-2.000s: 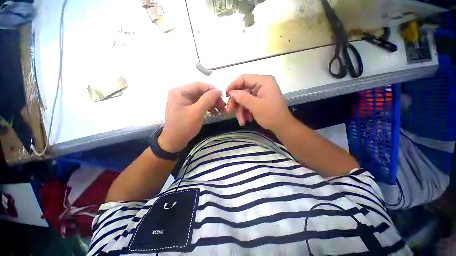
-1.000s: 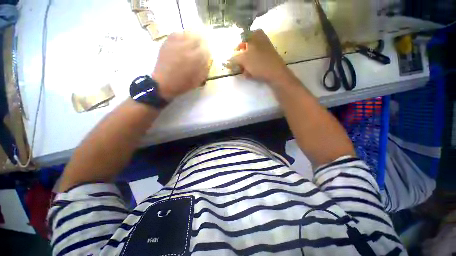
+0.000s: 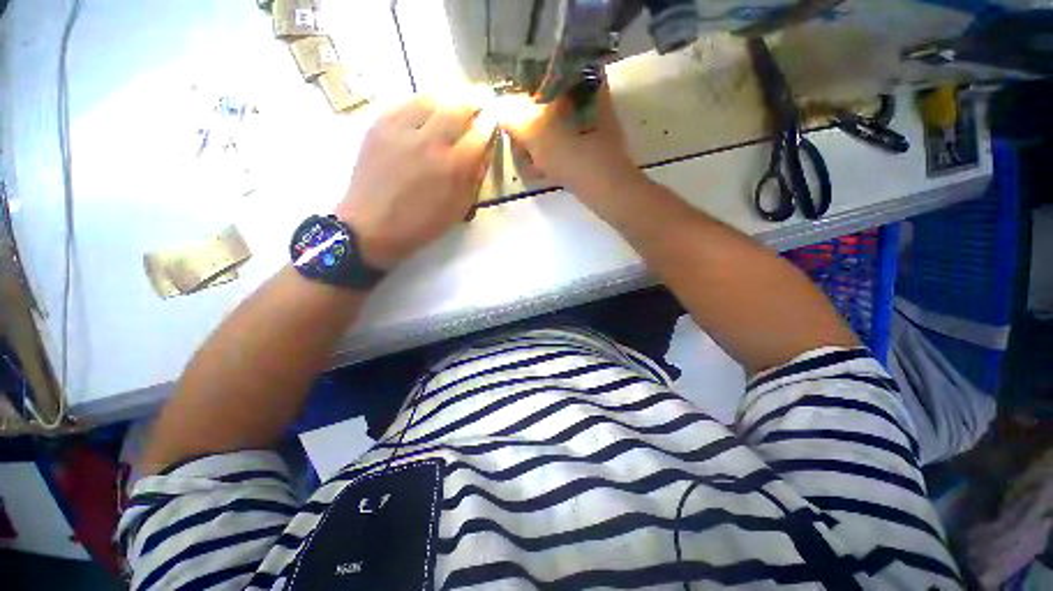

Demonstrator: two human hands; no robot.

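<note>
My left hand (image 3: pixel 422 173) lies on the machine bed with its fingertips at the brightly lit needle area. My right hand (image 3: pixel 572 141) is close beside it from the right, fingertips near the left ones, below the sewing machine head (image 3: pixel 525 40). Glare and the fingers hide whatever lies between the fingertips; no workpiece can be made out. A dark greenish part (image 3: pixel 587 104) hangs by the needle area against my right hand.
Small beige pieces (image 3: pixel 313 54) lie left of the machine head. A beige folded piece (image 3: pixel 199 262) lies near the table's left side. Black-handled shears (image 3: pixel 792 173) and small dark snips (image 3: pixel 872 125) lie right. A blue basket (image 3: pixel 949 248) stands below right.
Both hands have moved from the table's front edge up to the needle area. Since the middle frame they have stayed there, while the view has shifted and shows more of the machine head.
</note>
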